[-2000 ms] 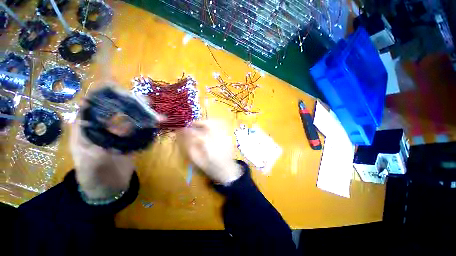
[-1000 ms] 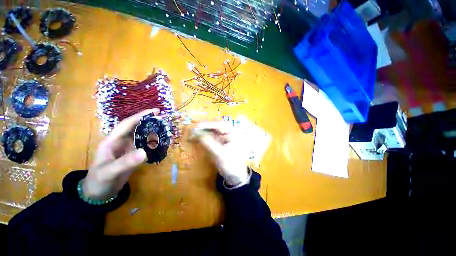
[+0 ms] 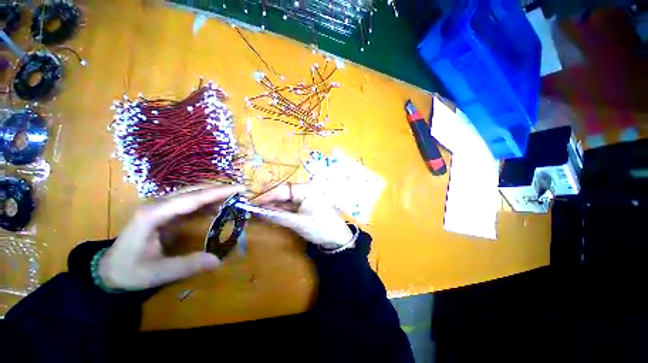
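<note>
My left hand [image 3: 153, 237] holds a black ring circuit board [image 3: 226, 230] by its edges, tilted so it shows narrow. My right hand [image 3: 305, 215] is at the ring's upper right edge, its fingers on a white strip or plug [image 3: 266, 210] that meets the ring there. A thin yellow-brown lead [image 3: 278, 186] runs up from the fingers. The fingertips are partly blurred, so the exact contact is hard to tell. The red-and-black connector leads [image 3: 177, 142] lie just beyond the left hand.
Yellow-brown leads [image 3: 302, 103] lie beyond the hands. A small clear bag [image 3: 348, 186] is beside my right hand. Further right are a red and black knife [image 3: 426, 138], white paper [image 3: 470, 202], a blue bin [image 3: 490, 78] and a small box [image 3: 543, 166]. Blister trays [image 3: 21, 266] with rings stand left.
The ring was face-on in my left hand and is now turned nearly edge-on. My right hand has come in from the right to the ring's edge. The camera view has shifted slightly.
</note>
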